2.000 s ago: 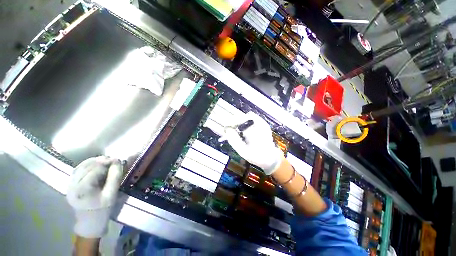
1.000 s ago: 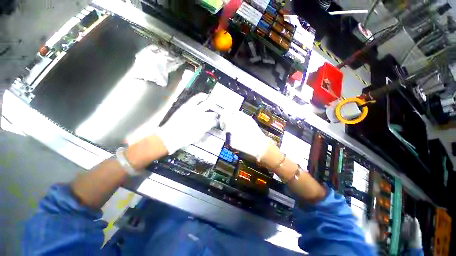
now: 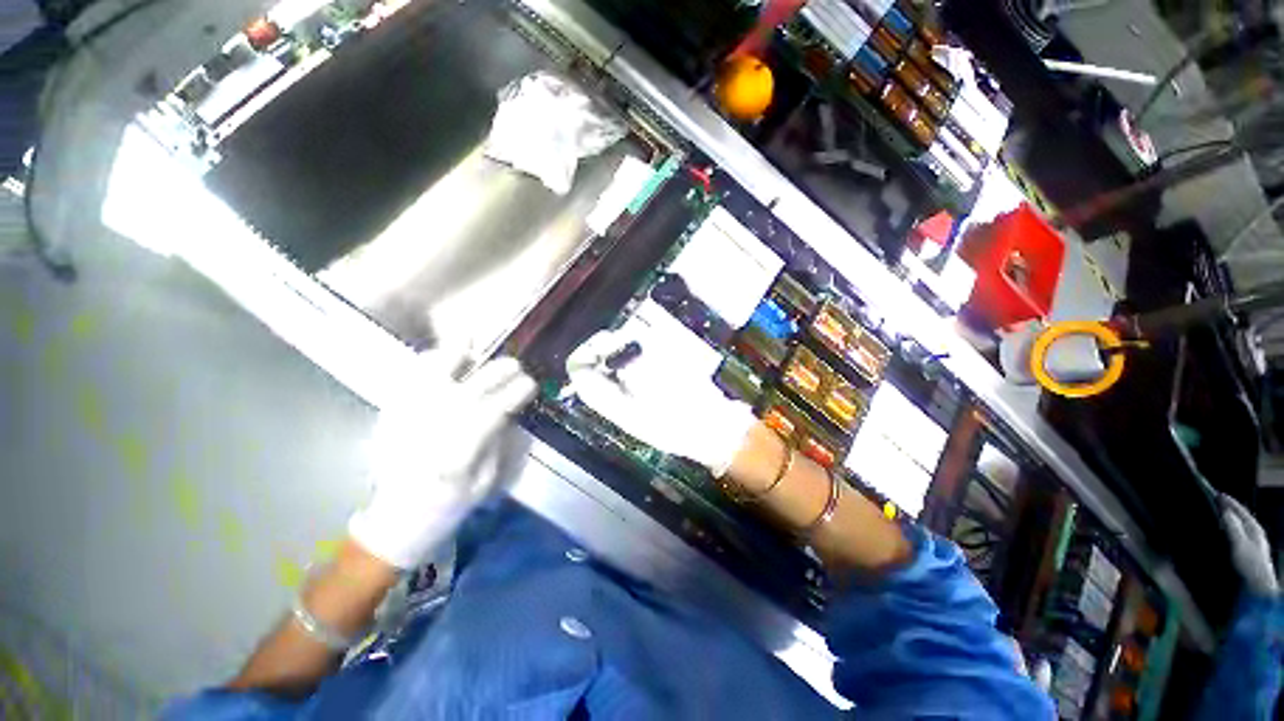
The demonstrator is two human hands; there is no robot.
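Observation:
A dark circuit board lies in a carrier between the conveyor rails, with white ribbed heatsinks, blue blocks and brown transformers with orange windings. My right hand, in a white glove, is over the board's near left part. It grips a marker pen; only its dark end shows. My left hand, also white-gloved, is at the near rail by the board's left corner. Its fingers are bent together, and whether they hold anything cannot be told.
A crumpled white cloth lies on the bare metal section at left. Behind the far rail are an orange ball, another board, a red bin and a yellow-orange ring. Another person's gloved hand shows at right.
My hands were together over the heatsinks one second ago and are now apart. My left hand has drawn back to the near rail. My right hand has moved toward the board's near left part.

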